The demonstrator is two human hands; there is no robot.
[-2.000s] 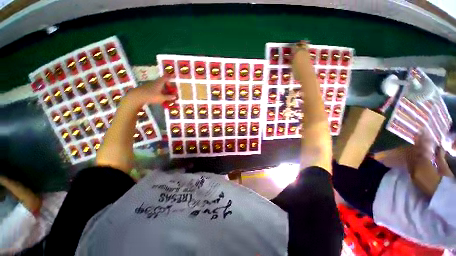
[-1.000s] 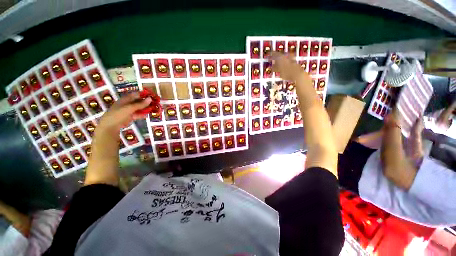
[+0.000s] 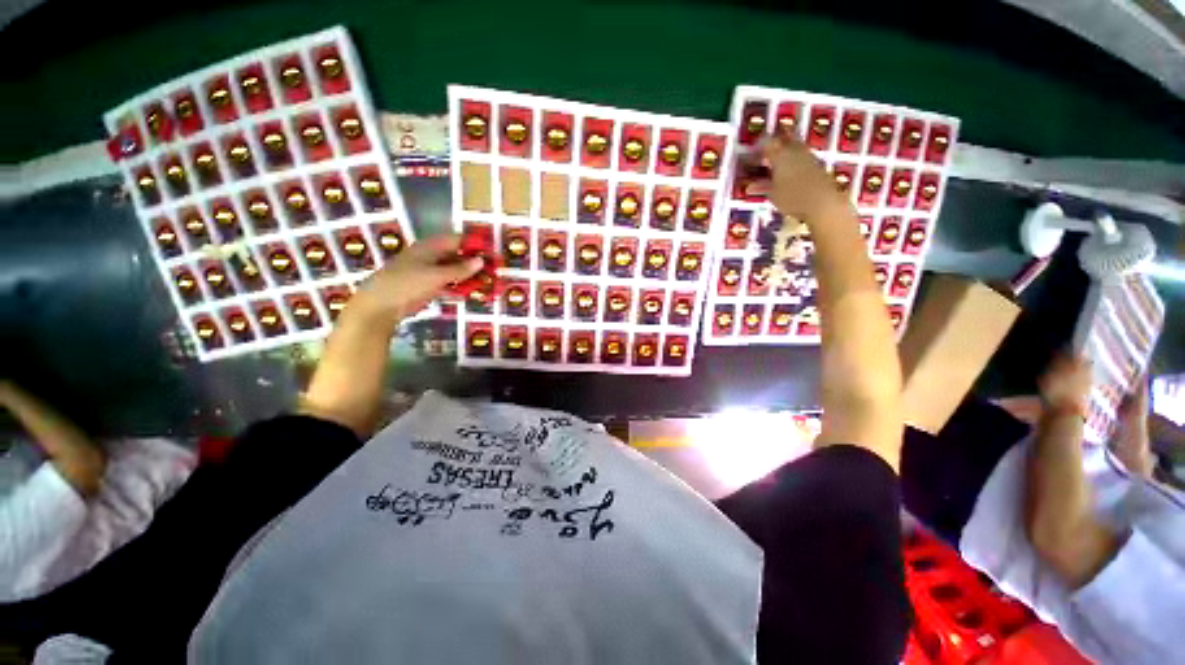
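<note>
The middle white compartment tray [image 3: 708,247] holds rows of red units with gold centres; three pockets at the left of its second row show plain tan. My left hand [image 3: 422,276] is at this tray's left edge, its fingers closed on a red unit [image 3: 478,247] beside the third row. My right hand [image 3: 795,175] is over the upper left of the right tray [image 3: 946,163], fingertips down at the second row; whether it holds anything is unclear. Small cream and dark loose pieces [image 3: 784,253] lie heaped on the right tray, partly hidden by my right forearm.
A third filled tray [image 3: 357,85] lies tilted at left, on the green belt [image 3: 585,52] and dark bench. At right are a brown cardboard box [image 3: 959,344], a white fan [image 3: 1115,247] and a neighbour's hands [image 3: 1068,386] by striped trays. Another person's arm [image 3: 52,435] is at lower left.
The camera view has shifted. My left hand has moved down from the second row to the third, showing three tan pockets. My right hand has moved from the right tray's top row to its second row.
</note>
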